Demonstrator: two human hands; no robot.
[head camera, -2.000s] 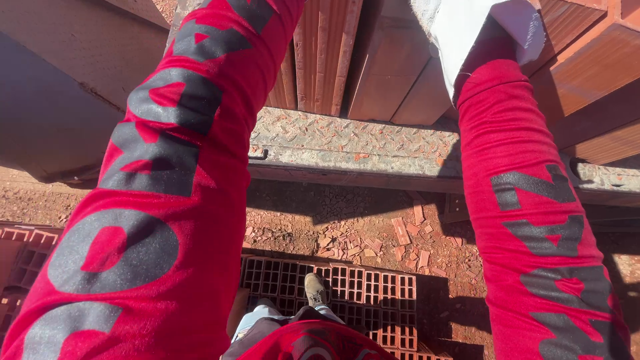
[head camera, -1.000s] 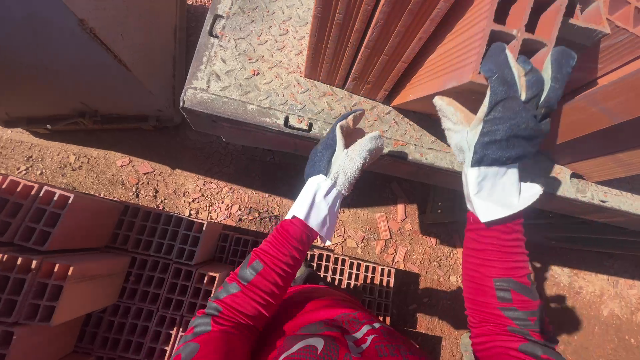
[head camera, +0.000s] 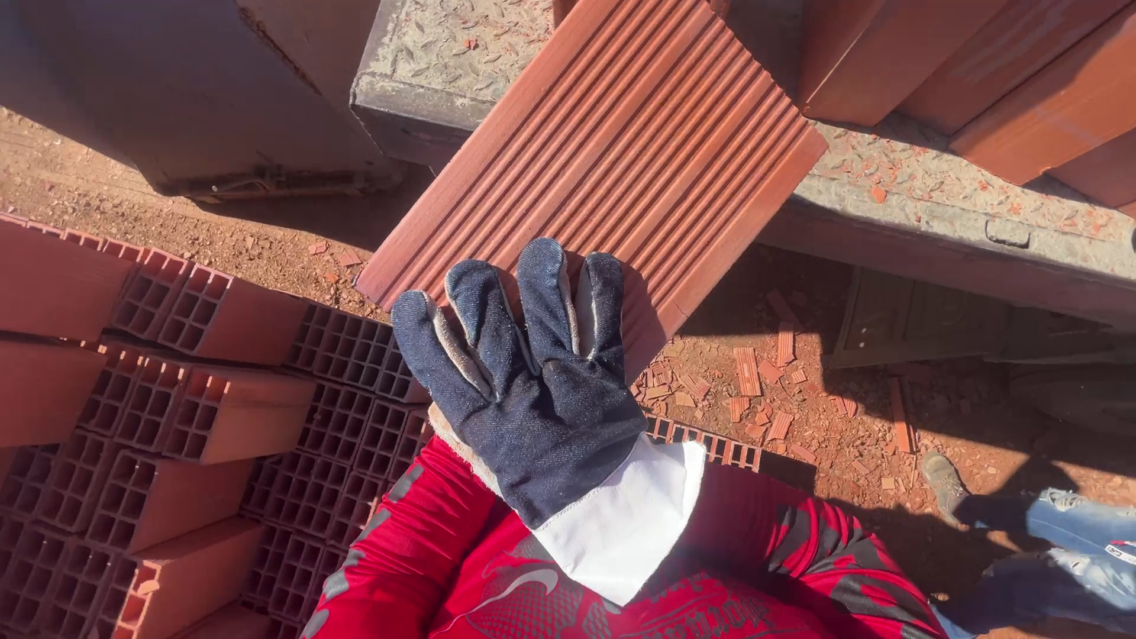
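Observation:
A ribbed hollow clay brick (head camera: 603, 177) is held up at a slant across the middle of the view. My right hand (head camera: 541, 382), in a dark denim work glove with a white cuff, lies back-up over its lower left end, four fingers spread along the ribbed face. The red left sleeve (head camera: 408, 524) runs up behind this glove, where my left hand is hidden. Past the brick, a worn metal tread-plate ledge (head camera: 958, 191) bears more clay bricks (head camera: 1038, 89), standing to the upper right.
Stacked hollow bricks (head camera: 222, 417) stand at the lower left, some jutting above the others. A large dark metal panel (head camera: 160, 89) is at the upper left. Brick shards (head camera: 750, 373) litter the dirt. A shoe (head camera: 945, 484) and ripped jeans (head camera: 1074, 524) show at the lower right; whose cannot be told.
A second ago both gloved hands were apart, the right one at the bricks on the ledge. Now a brick is held up away from the ledge, with my right hand on it.

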